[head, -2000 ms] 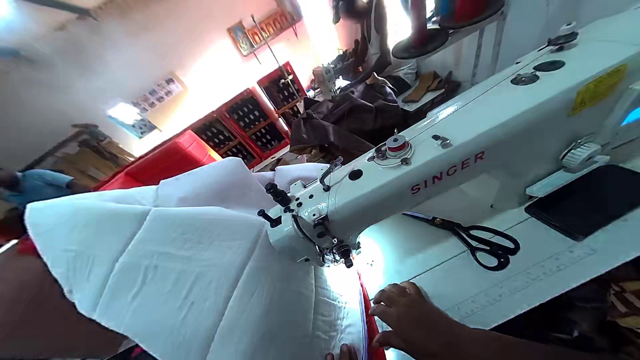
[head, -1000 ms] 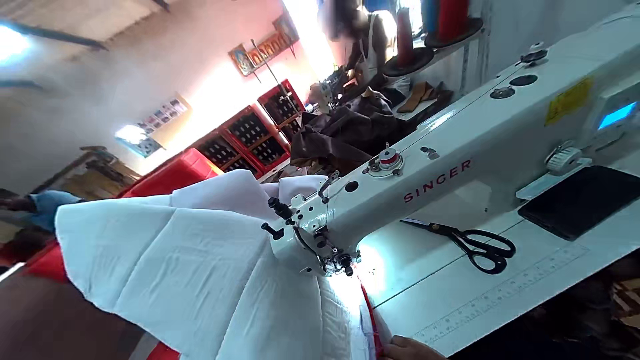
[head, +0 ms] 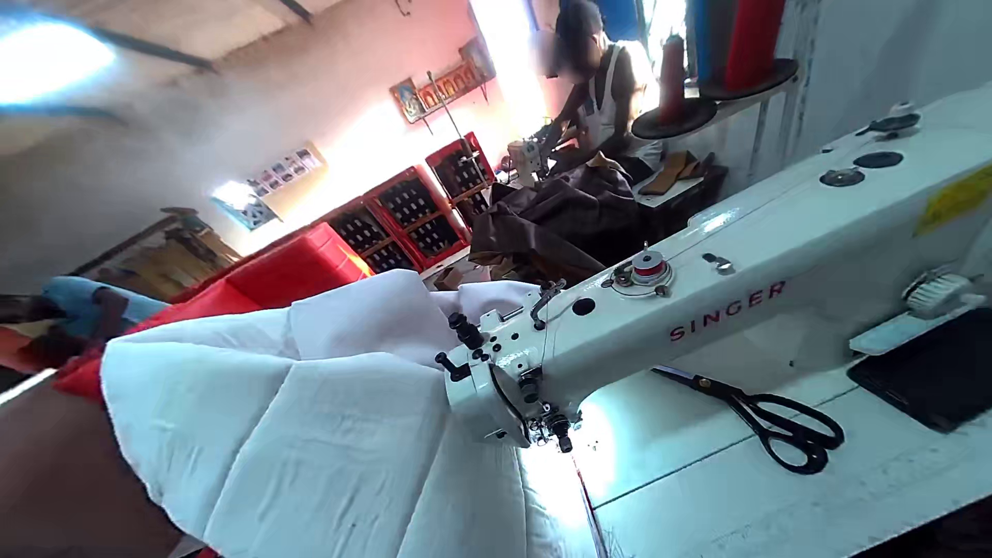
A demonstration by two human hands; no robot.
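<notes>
Neither my left hand nor my right hand shows in the head view now. A white Singer sewing machine (head: 635,325) stands across the right half, its lit needle area at the lower middle. White quilted padded fabric (head: 325,434) spreads from beside the needle area to the left, over red fabric (head: 287,271). A thin red edge (head: 587,496) runs down from the needle area to the bottom of the view. Black-handled scissors (head: 775,426) lie on the white table under the machine's arm. Whether the needle is in the fabric cannot be told.
A black flat object (head: 930,364) lies right of the scissors. Thread cones (head: 673,85) stand behind the machine. Beyond are dark brown material (head: 566,217), a person (head: 608,101) at another sewing machine (head: 527,159), and red racks (head: 407,209). Another person (head: 97,302) bends at the far left.
Two seconds ago both hands were at the fabric's edge near the needle area; one second ago only one hand showed at the bottom. Now no hand is in view.
</notes>
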